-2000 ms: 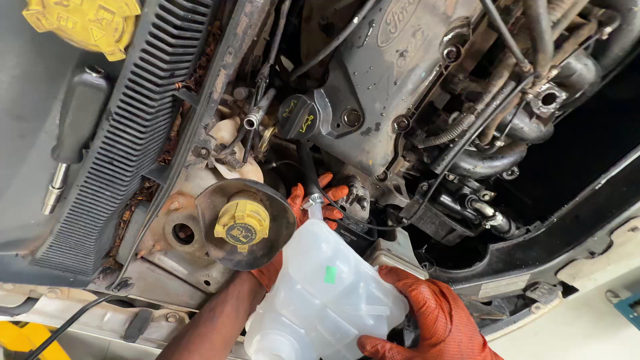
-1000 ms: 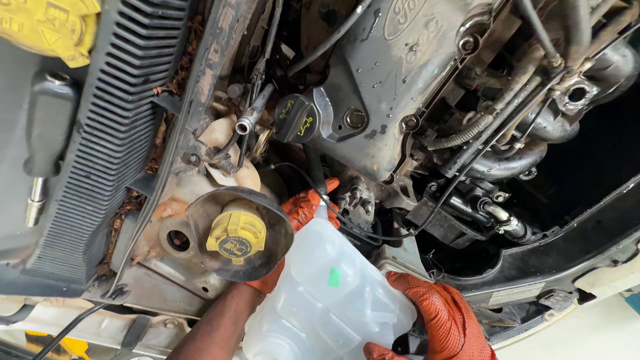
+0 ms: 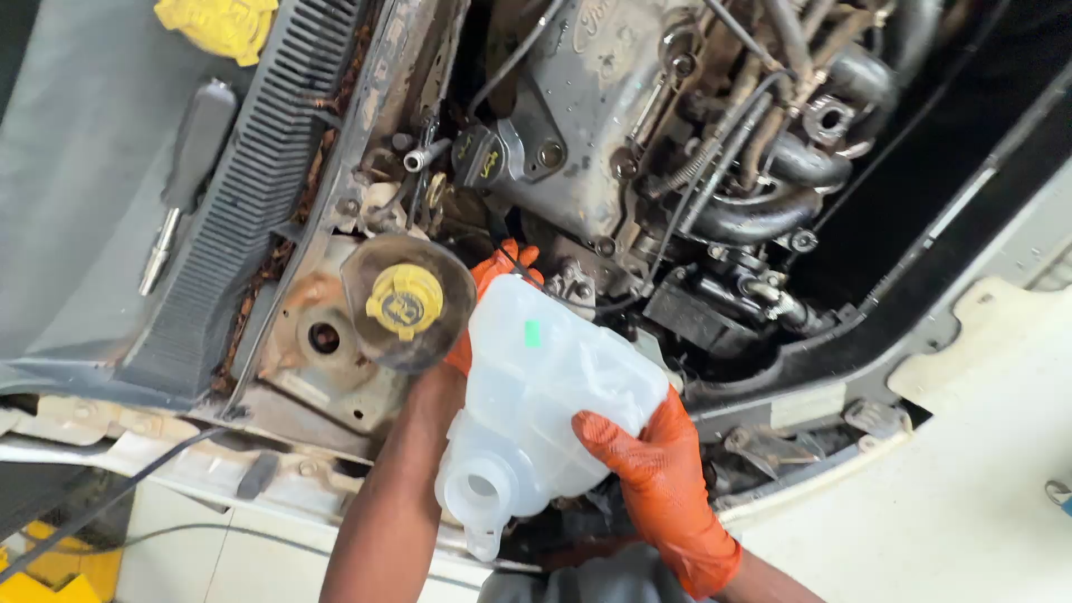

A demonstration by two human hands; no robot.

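A translucent white plastic coolant reservoir (image 3: 544,385) with a green sticker is tilted over the engine bay, its uncapped neck facing me at the lower left. My right hand (image 3: 662,477), in an orange textured glove, grips its right side with the thumb on top. My left hand (image 3: 502,268), gloved in orange too, is partly hidden behind the reservoir's far end; its fingers show beside a black hose, and its hold cannot be made out. Left of it are a round metal strut-tower rim (image 3: 360,285) and a yellow cap (image 3: 405,301). The black oil filler cap (image 3: 479,157) sits above.
A grey-handled nut driver (image 3: 199,146) and a larger yellow cap (image 3: 219,25) lie left of the black cowl grille (image 3: 243,184). The Ford engine cover (image 3: 586,100) and metal pipes (image 3: 754,213) fill the upper right. A thin black cable crosses near the left hand.
The reservoir has tipped so its open neck shows more plainly. My right hand has shifted its grip, with the thumb now over the reservoir's face.
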